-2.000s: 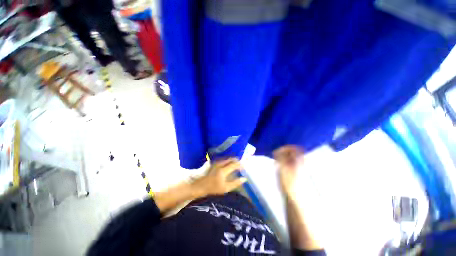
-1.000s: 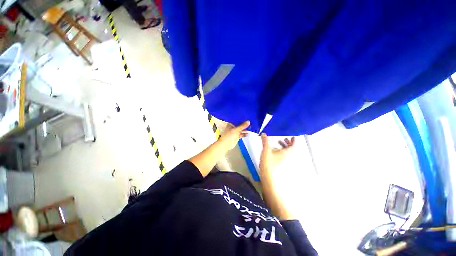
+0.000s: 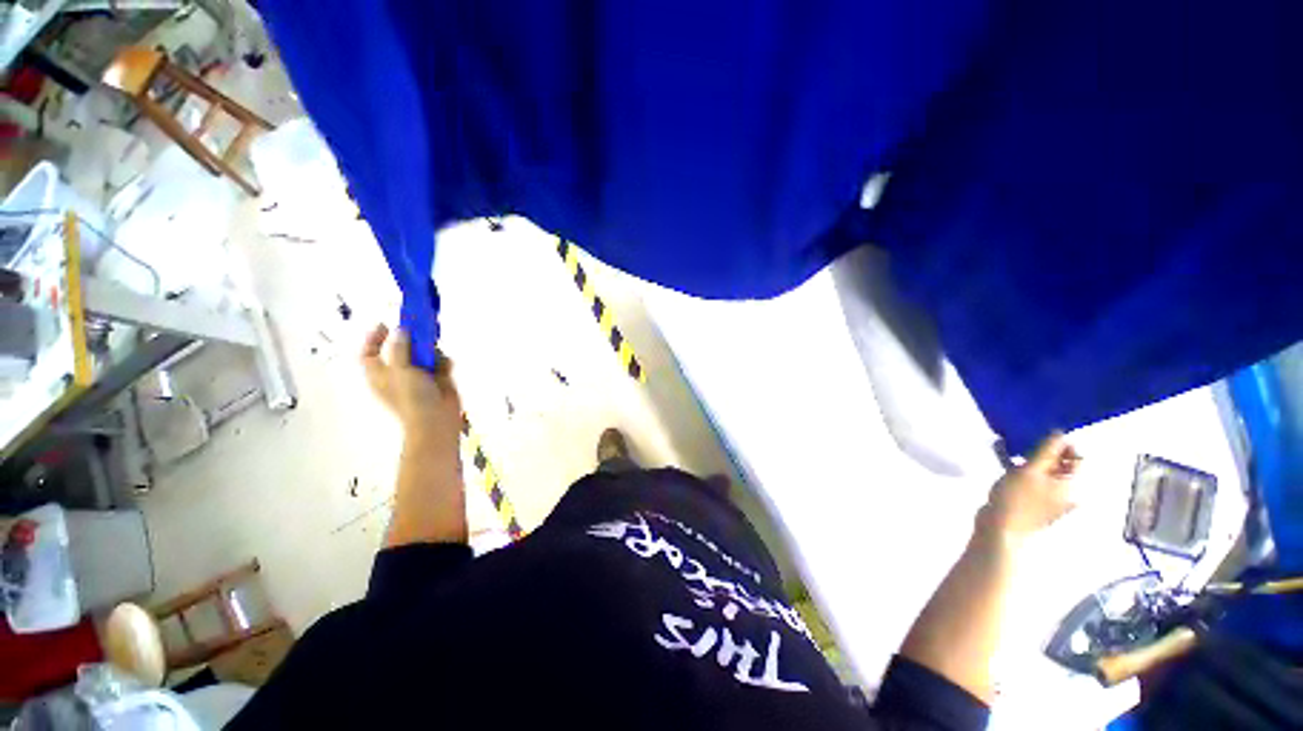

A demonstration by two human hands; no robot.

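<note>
A royal blue work jacket hangs in front of me and fills the top of the view. My left hand grips a lower edge of it at the left, over the floor. My right hand grips another lower edge at the right, over the white pressing table. The hem sags in a curve between my hands, with a small pale spot above it. The upper part of the jacket is cut off by the frame.
The white pressing table lies at the right, with a steam iron and a square metal iron rest on it. Wooden stools and sewing tables stand at the left. Yellow-black tape marks the floor.
My hands were close together at the hem's middle. They have moved far apart, the left one leftward and the right one rightward, and the jacket's lower edges are spread with them.
</note>
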